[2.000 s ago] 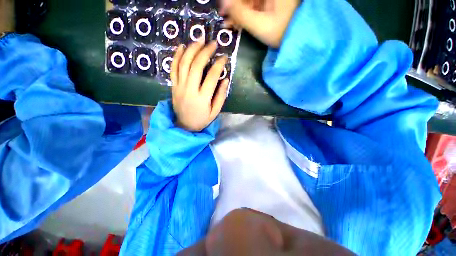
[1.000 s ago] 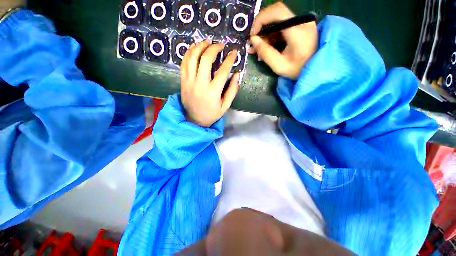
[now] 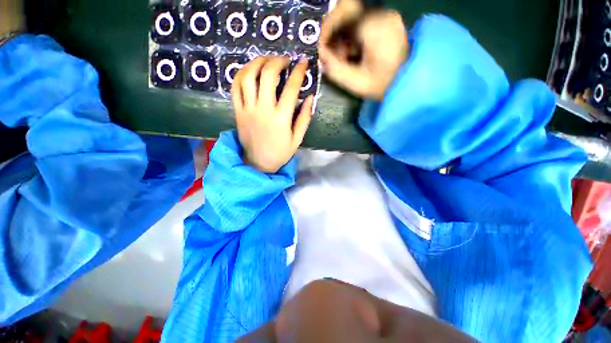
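A sheet of black square parts with white rings (image 3: 236, 25) lies on the dark green mat at the top, under a glossy clear film and cut off by the picture's top edge. My left hand (image 3: 268, 114) lies palm down over its near right cells, fingers a little spread, hiding part of the rings. My right hand (image 3: 368, 50) is blurred at the sheet's right edge, its fingers curled around a dark slim tool (image 3: 348, 41). The tool's tip cannot be made out.
A stack of ringed sheets (image 3: 589, 60) stands at the far right. A neighbouring person's blue sleeve (image 3: 80, 127) reaches to the table on the left. The table's near edge (image 3: 342, 149) runs just below my left hand. Red objects show at the lower left.
Since a second ago the view has shifted slightly, with the sheet lower and further left. My right hand has turned, so the tool shows less. My left hand keeps its place on the sheet.
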